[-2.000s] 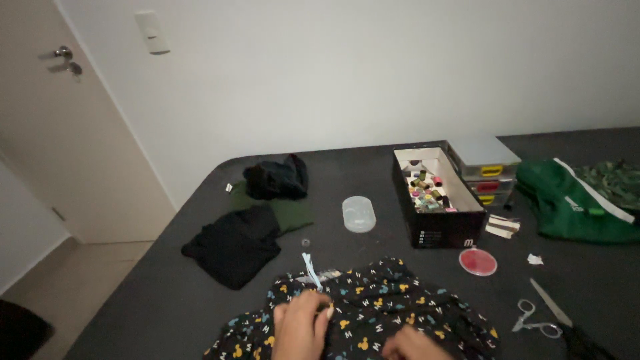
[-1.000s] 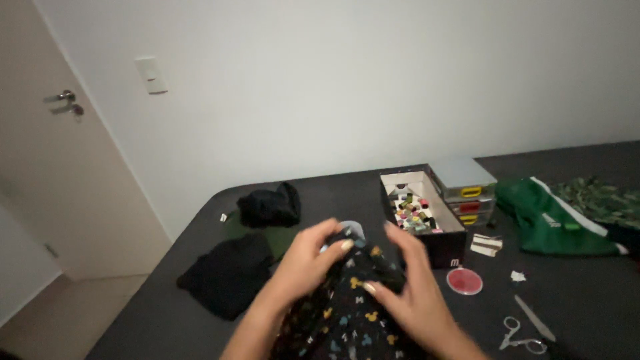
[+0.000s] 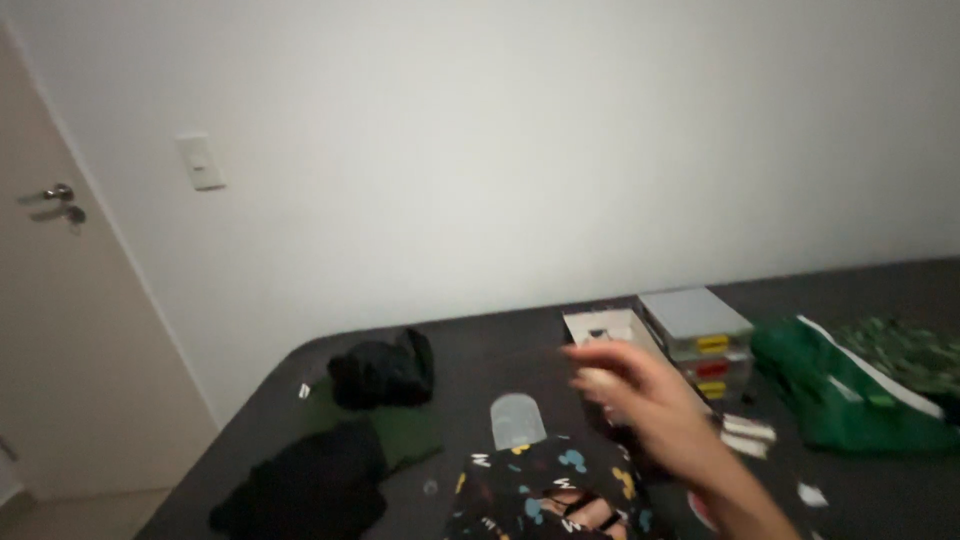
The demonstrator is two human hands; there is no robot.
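A black fabric point(image 3: 540, 480) printed with small blue, yellow and white figures is lifted at the bottom centre. Part of my left hand point(image 3: 585, 514) shows through an opening in it, its fingers against the cloth and the rest covered. My right hand point(image 3: 622, 379), blurred, is raised above the cloth, in front of the black box point(image 3: 607, 322) of sewing bits; its thumb and fingertips are close together, and whether anything thin is between them cannot be made out. A clear plastic container point(image 3: 517, 421) lies just behind the fabric.
Dark garments point(image 3: 315, 480) and a green cloth point(image 3: 405, 435) lie at the left. At the right are a small drawer unit point(image 3: 701, 330), a green garment point(image 3: 847, 397), pale cards point(image 3: 746, 435) and a white scrap point(image 3: 811, 495). Behind the dark table point(image 3: 480, 337) is a wall.
The printed fabric, spread flat two seconds ago, is now bunched and raised. My right hand has left the cloth and moved up over the box. The view has tilted upward.
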